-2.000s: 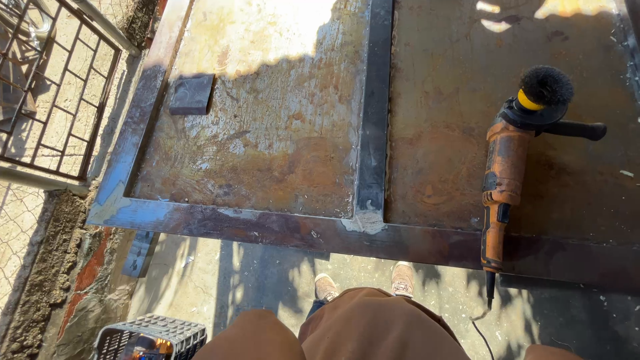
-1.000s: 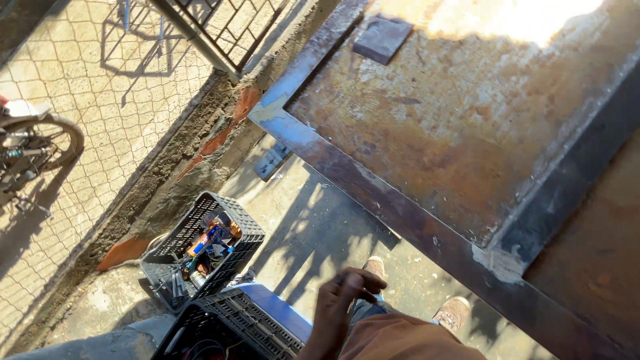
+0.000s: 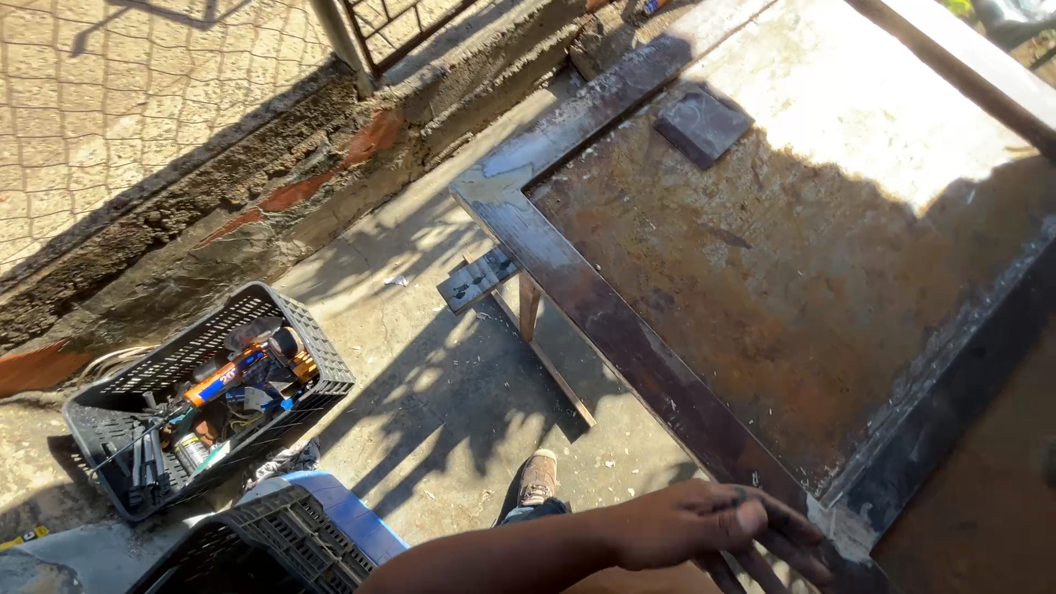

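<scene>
One bare hand shows, reaching in from the bottom edge; it appears to be my left hand. Its fingers are spread and hold nothing, over the near rail of a dark metal frame. Whether it touches the rail I cannot tell. A rusty sheet-metal panel fills the frame, half in bright sun. On the panel's upper left lies a small dark square plate. My right hand is out of view.
A black plastic crate of tools stands on the concrete floor at left, with a second black crate and a blue lid-like object nearer. A low rough wall carries a wire fence. A shoe is below the frame.
The view has swung left toward the crates. The hand, near my body a second ago, now reaches out to the right with its fingers spread. The angle grinder has left the view.
</scene>
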